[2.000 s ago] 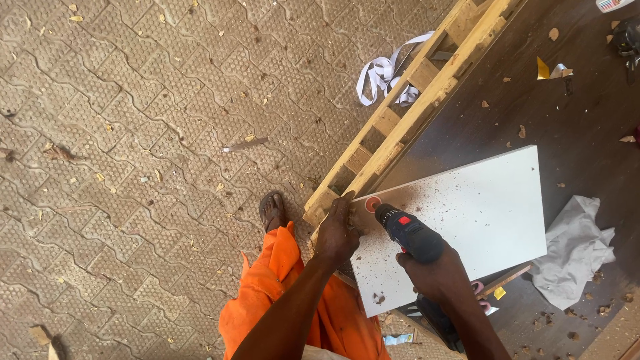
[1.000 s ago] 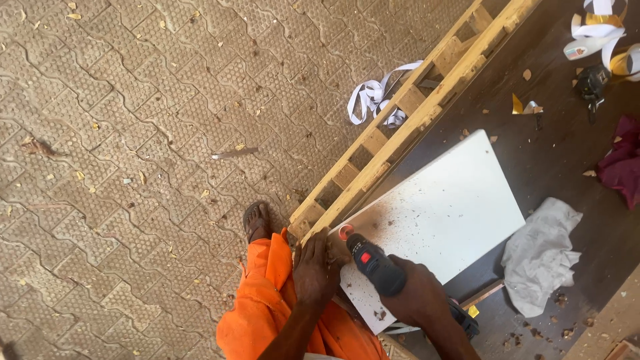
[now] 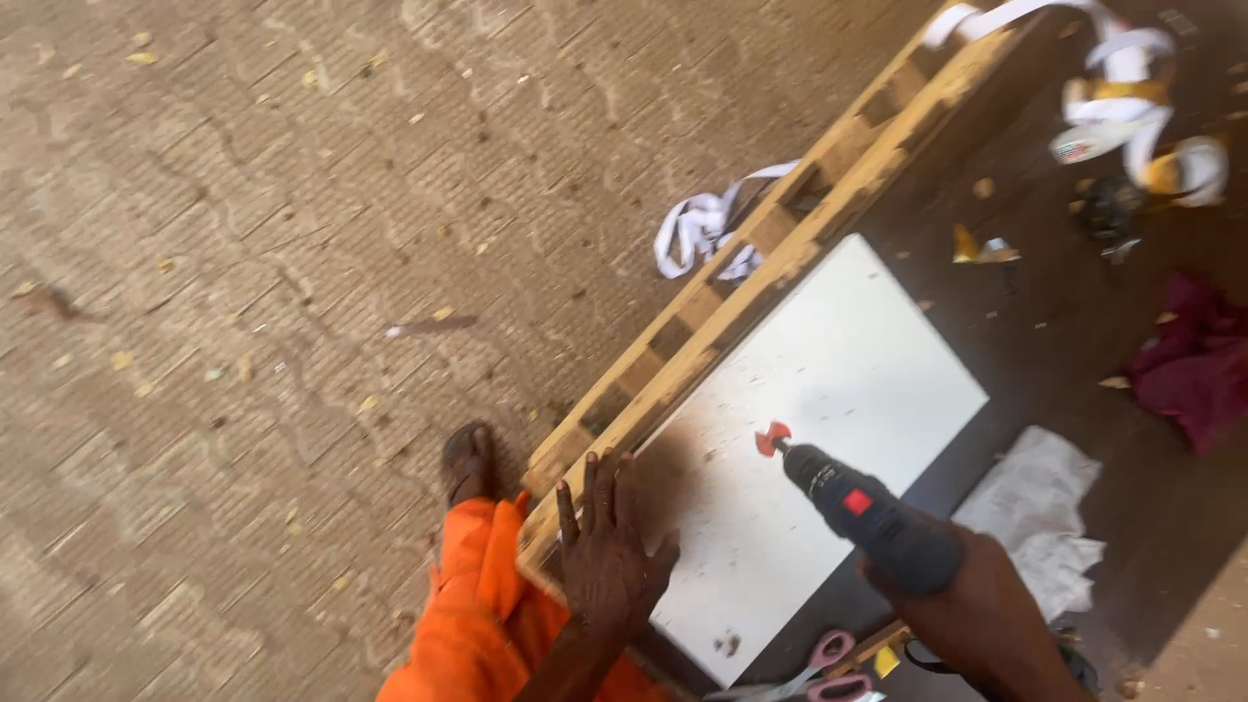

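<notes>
My right hand [image 3: 975, 604] grips a dark cordless drill [image 3: 868, 517] with a red button. A red drill bit [image 3: 773, 439] with a wide cutting head is fitted in its chuck, pointing up and left over the white board [image 3: 838, 390]. The board lies on a dark work surface, with dust and small chips on it. My left hand [image 3: 609, 556] rests with spread fingers at the board's lower left corner, beside the wooden frame edge, and appears to grasp nothing. Whether the bit touches the board cannot be told.
A slatted wooden frame [image 3: 760, 244] borders the dark surface [image 3: 1053, 322]. Pink-handled scissors [image 3: 829, 673], a grey cloth [image 3: 1038, 517], a maroon cloth [image 3: 1194, 366] and white strip rolls [image 3: 1131, 88] lie on the surface. White strips [image 3: 697, 229] lie beyond the frame on the paved ground [image 3: 292, 224].
The drill and its bit have moved away from the board's left corner, toward its middle. My left hand has gone from bent fingers at the corner to spread fingers.
</notes>
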